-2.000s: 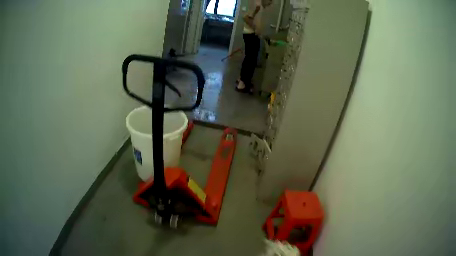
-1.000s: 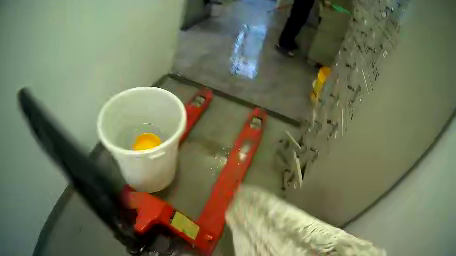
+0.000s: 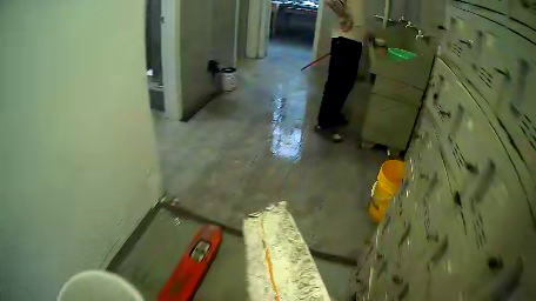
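Note:
The mop head [image 3: 285, 258], a long pale shaggy pad with an orange line along it, reaches up from the bottom edge at the centre, pointing away from me. It is held up over the floor near the doorway strip. Its handle is not in view. Neither of my hands is in the picture.
A red pallet jack fork [image 3: 194, 261] and a white bucket's rim [image 3: 100, 287] are at the lower left. Lockers [image 3: 470, 176] line the right, with a yellow bucket [image 3: 388, 182] beyond. A person [image 3: 342, 76] stands by a trough [image 3: 394, 100] holding a green basin [image 3: 402, 54].
The view has moved forward past the pallet jack's handle towards the wet floor. The mop head has swung from sideways at the lower right to pointing ahead at the centre.

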